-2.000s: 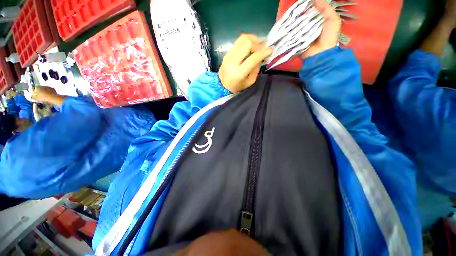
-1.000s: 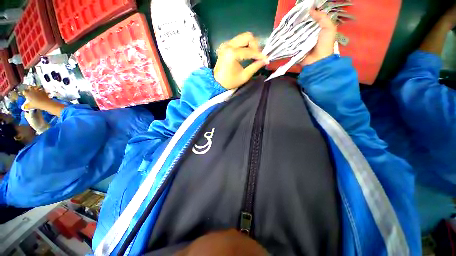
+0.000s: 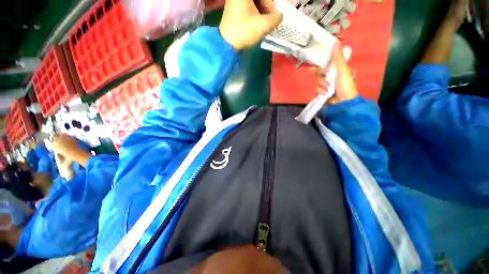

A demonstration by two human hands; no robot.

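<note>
A bundle of white slips (image 3: 305,37) with fine dark print or lines lies spread between my hands, above the red mat (image 3: 370,59). My left hand (image 3: 247,25) pinches its upper left end; the fingertips are partly cut off by the top edge. My right hand (image 3: 343,77) is closed around the bundle's right end, and a narrow white strip (image 3: 317,106) hangs from it towards my jacket. Small grey strips (image 3: 338,12) lie heaped on the mat behind the bundle.
A clear plastic bag (image 3: 166,13) is blurred at the top left. Red trays (image 3: 110,48) and a film-covered red tray (image 3: 130,100) lie left on the green bench (image 3: 246,88). Neighbours' blue sleeves (image 3: 69,208) are on both sides.
The fanned slips are now a flatter bundle turned across the mat. My left hand has moved up, my right hand down. The view has shifted, and more grey strips show.
</note>
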